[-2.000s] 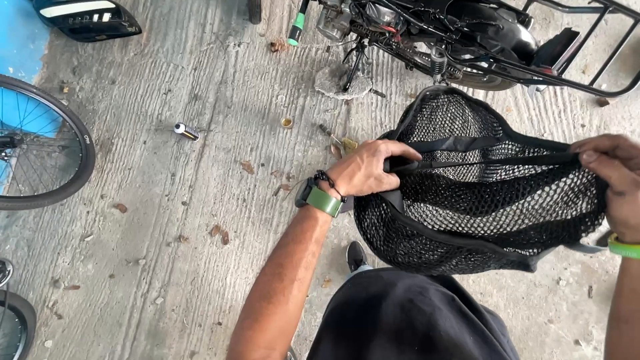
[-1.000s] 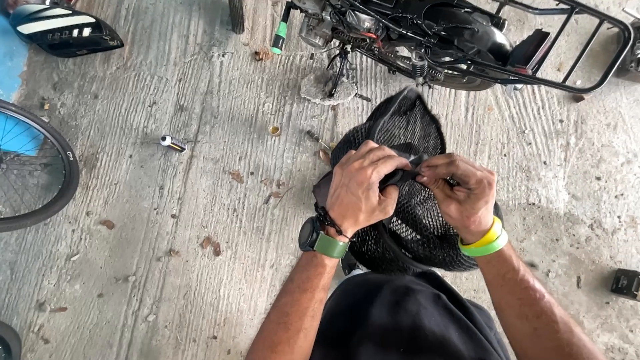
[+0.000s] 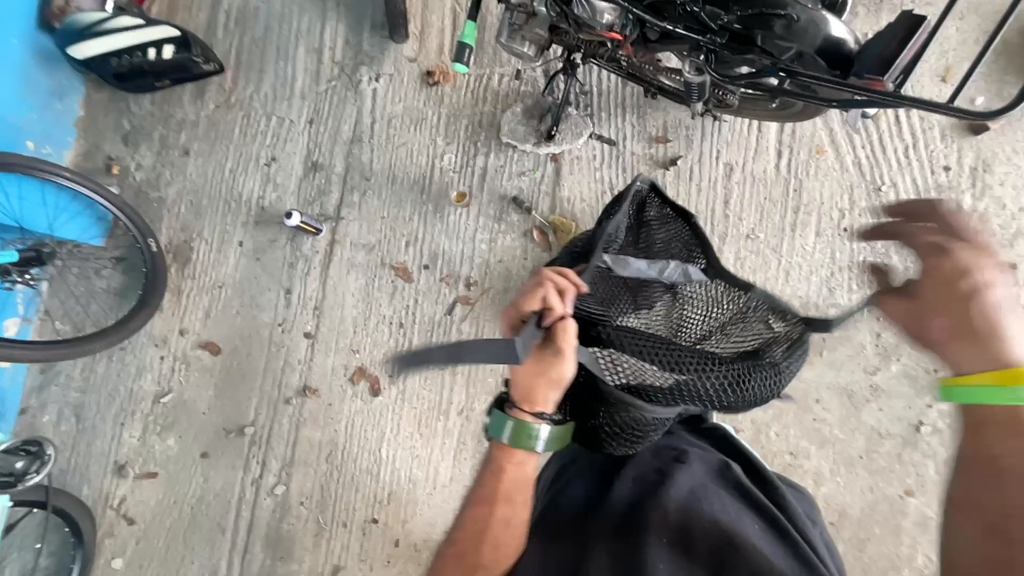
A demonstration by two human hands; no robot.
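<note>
A black mesh bag [image 3: 688,344] hangs in front of my dark clothing, its upper rim peaked and a grey strip showing inside. My left hand [image 3: 548,336] grips the bag's left edge together with a dark flat strap [image 3: 456,354], whose free end sticks out to the left. To the right of the bag is my right hand [image 3: 948,280], blurred, fingers apart. A thin dark strap runs from the bag's right corner to this hand's fingertips; whether the fingers touch it cannot be told.
A black motorcycle [image 3: 696,64] stands at the top, its stand on a stone slab [image 3: 544,126]. A small bottle [image 3: 304,222] and a screwdriver [image 3: 528,210] lie on the concrete floor. A bicycle wheel [image 3: 152,264] is at the left, below a black-and-white panel [image 3: 136,48].
My hands were close together at the bag one second ago; my right hand has moved away to the right. The bag has spread wider, and a strap end now extends left of my left hand.
</note>
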